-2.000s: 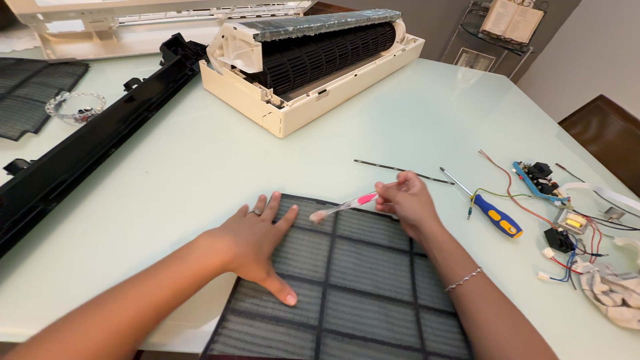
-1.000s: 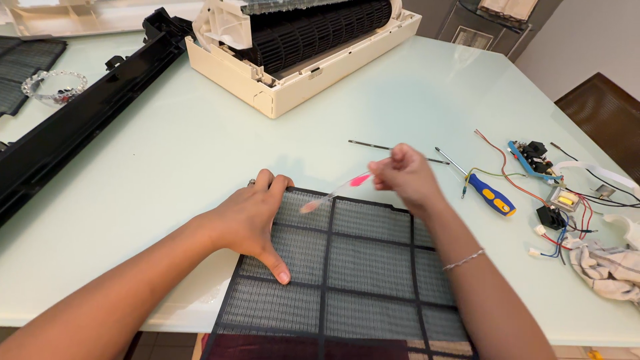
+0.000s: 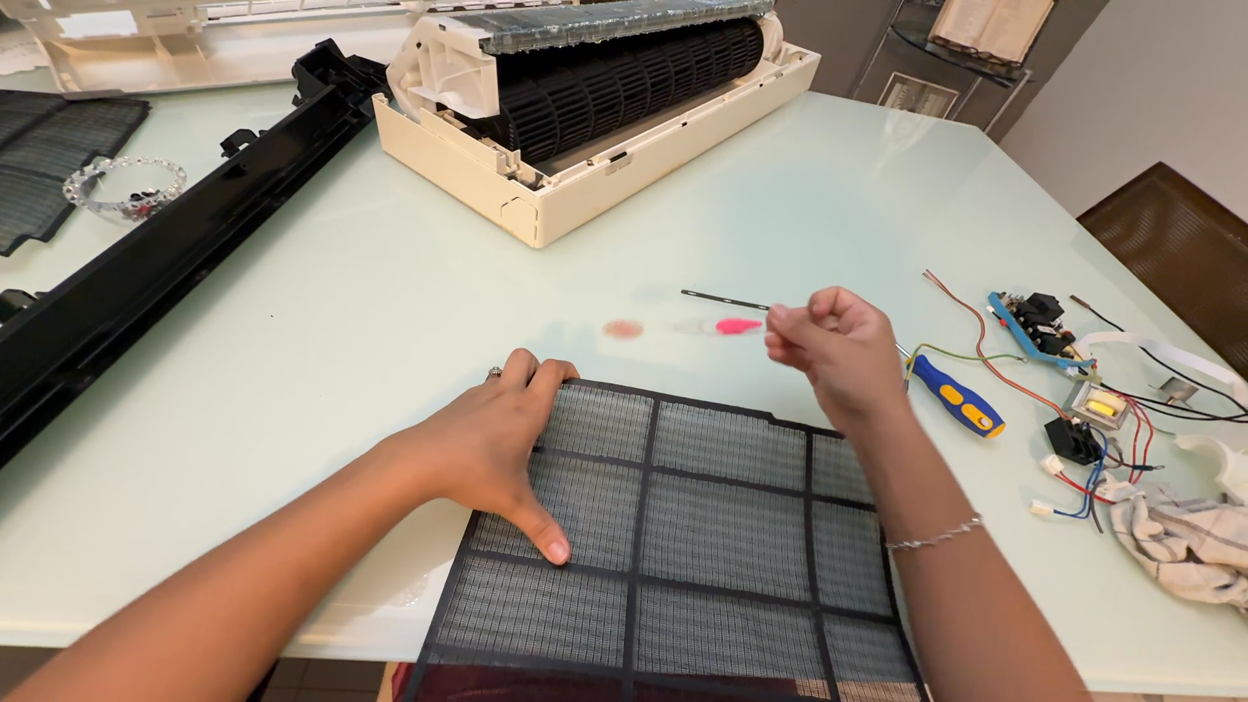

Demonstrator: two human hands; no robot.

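Observation:
A black mesh air filter lies over the table's near edge, its lower part past it. My left hand grips its upper left corner, fingers over the far edge and thumb on the mesh. Between the fingertips of my right hand is a toothbrush with a clear and pink handle. The brush points left, blurred, above the table just beyond the filter's far edge. A thin dark strip lies behind it. The blue and yellow screwdriver rests right of my right hand.
An opened air conditioner unit with a black blower fan stands at the back. A long black plastic part and another filter lie left, near a beaded bracelet. Right are a circuit board, wires and a crumpled cloth.
The toothbrush, earlier with its bristles at the filter's top edge, is now beyond that edge, over the table. My left hand's fingers, spread on the mesh two seconds ago, now hold the corner.

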